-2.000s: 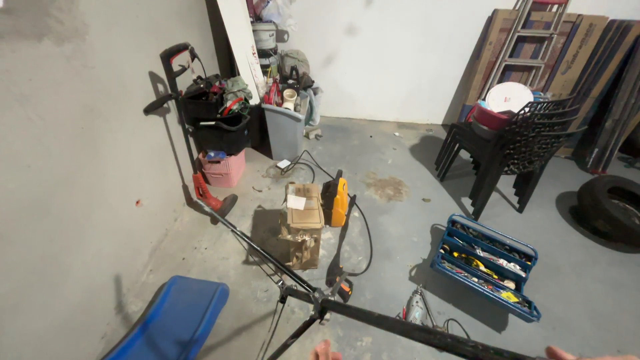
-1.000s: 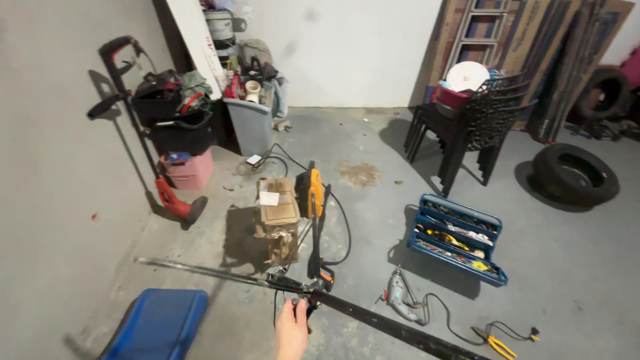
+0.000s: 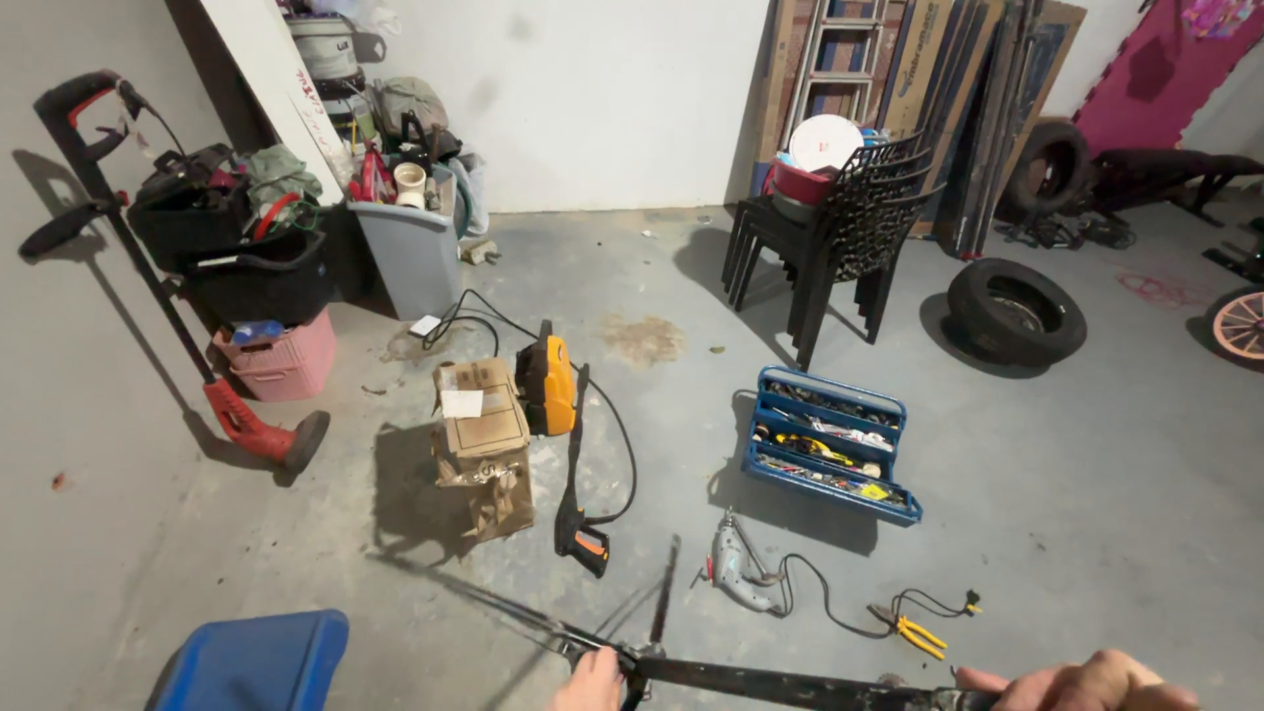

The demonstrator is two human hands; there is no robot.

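A worn black metal stand with a long tube (image 3: pixel 770 681) and thin legs lies across the bottom of the view. My left hand (image 3: pixel 592 679) grips it at the joint where the legs meet. At the lower right, my right hand (image 3: pixel 1096 683) is closed around the end of the tube. Just beyond the tube, a grey corded power drill (image 3: pixel 736 568) lies on the floor, its cable running to yellow-handled pliers (image 3: pixel 913 632). An open blue metal toolbox (image 3: pixel 834 444) full of tools stands behind the drill.
A cardboard box (image 3: pixel 484 425), a yellow pressure washer (image 3: pixel 555 385) and its spray gun (image 3: pixel 583 533) are ahead. A red string trimmer (image 3: pixel 247 425) leans on the left wall. A blue plastic object (image 3: pixel 257 662) is at lower left. Stacked black chairs (image 3: pixel 849 217) and a tyre (image 3: pixel 1017 311) stand farther right.
My right hand, out of view one second ago, is now on the tube's end. My left hand has stayed at the joint since then. One thin leg now points away from me.
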